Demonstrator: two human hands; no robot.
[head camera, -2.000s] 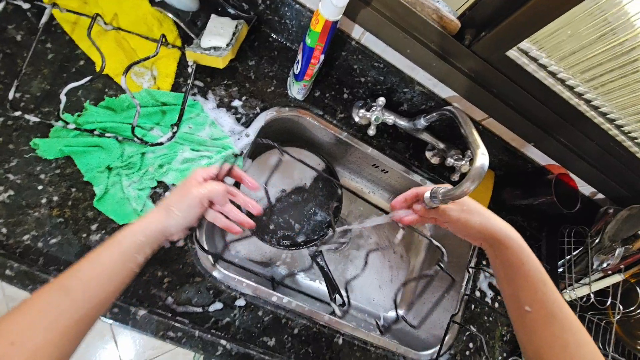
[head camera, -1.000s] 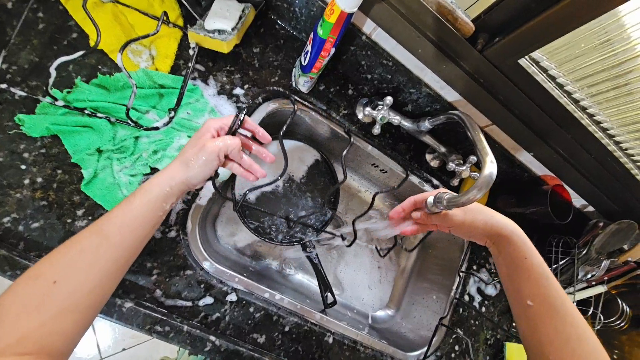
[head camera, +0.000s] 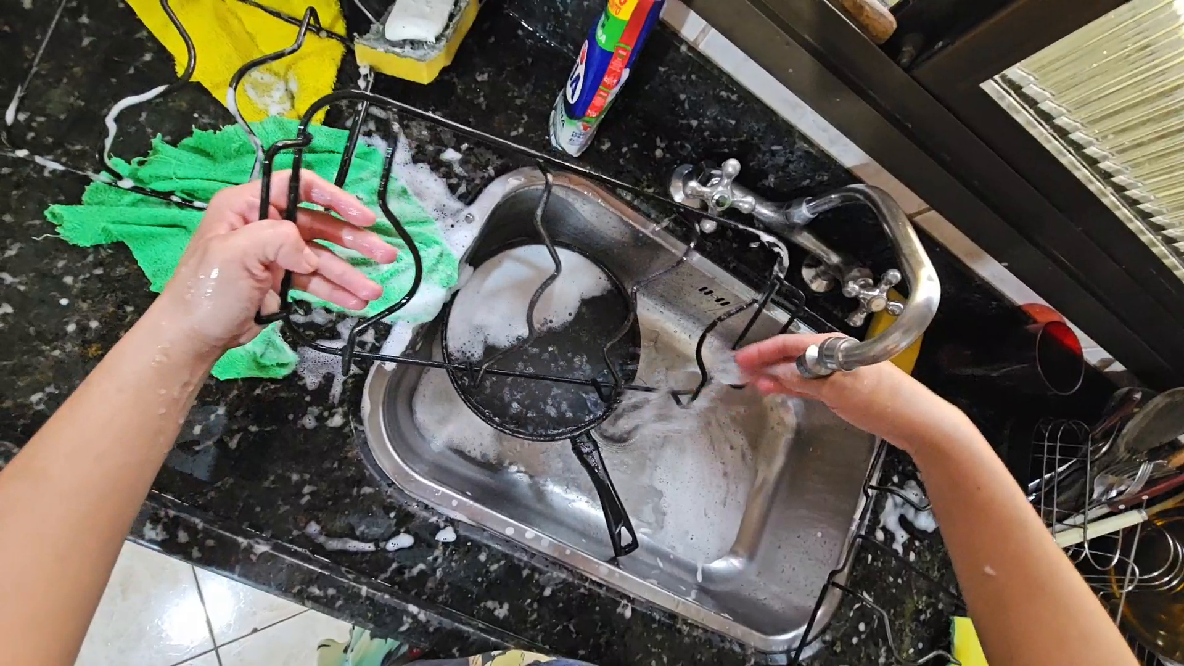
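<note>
A black wire stove grate (head camera: 481, 139) spans the stainless steel sink (head camera: 416, 481) at a slant. My left hand (head camera: 287, 245) holds the grate's left end, its bent wire between thumb and fingers, over a green cloth (head camera: 166, 185). My right hand (head camera: 814, 370) is under the spout of the metal faucet (head camera: 902, 268), by the grate's right end, with water splashing at its fingertips; whether it grips the wire cannot be told. Below the grate, a black frying pan (head camera: 536, 407) with suds and water lies in the sink, its handle toward the front rim.
Another wire grate (head camera: 190, 55) rests over a yellow cloth (head camera: 324, 55) at upper left. A sponge holder (head camera: 416, 55) with soap and a spray can (head camera: 601, 74) stand behind the sink. More black wire (head camera: 832, 583) lies at the sink's right edge, near a utensil rack (head camera: 1073, 462).
The held grate has shifted left and up; its left end, over the pan a second ago, is now above the green cloth. My left hand has moved with it.
</note>
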